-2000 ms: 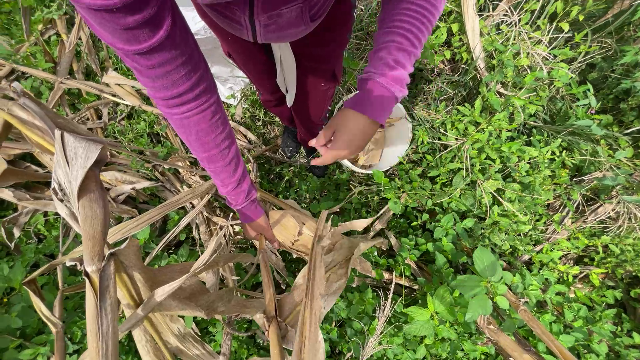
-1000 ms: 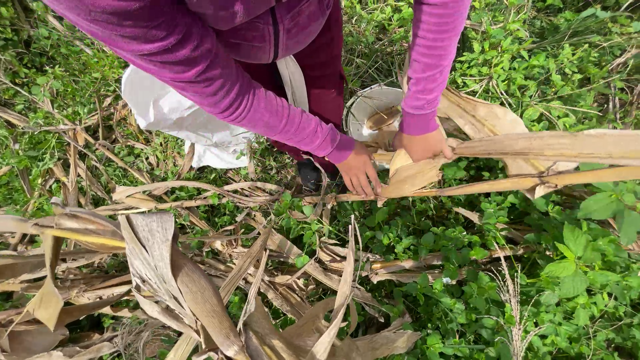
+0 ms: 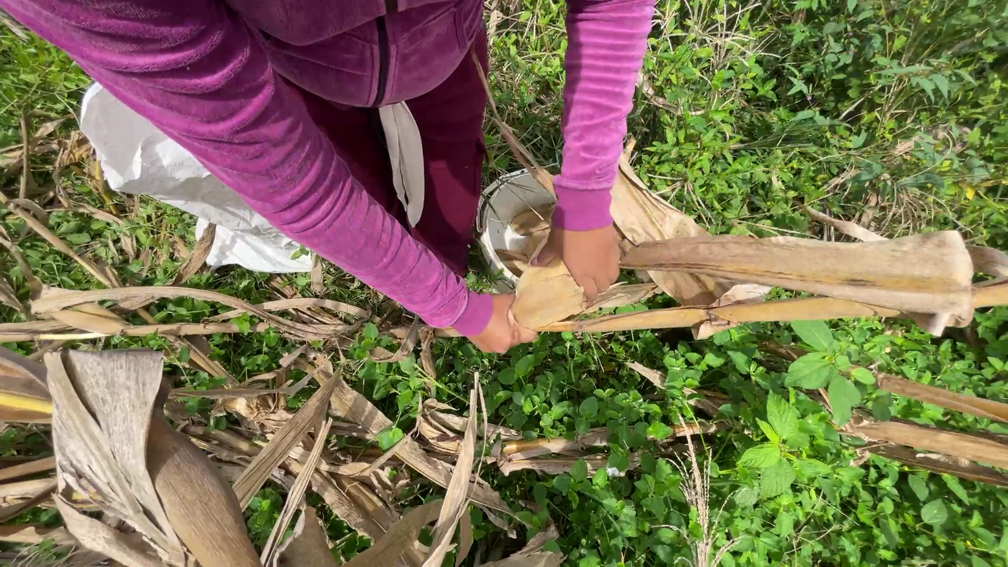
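My right hand, at the left of the pair in the head view, is closed at the lower left end of a dry, husk-covered corn ear, against the corn stalk. My left hand grips the husk on the ear's right side, its fingers partly hidden. The long dry corn stalk runs sideways beneath both hands, with a broad dried leaf along it. Close behind the ear stands a white bucket holding pale brown, husk-like pieces.
A white sack lies on the ground at the upper left. Fallen dry corn stalks and leaves cover the lower left, and others lie at the right edge. Low green plants grow around them, beside my legs in dark red trousers.
My left hand has come from beside the bucket to the ear. The stalk at my hands now lies sideways. My right hand's fingers, spread one second ago, are now closed at the ear.
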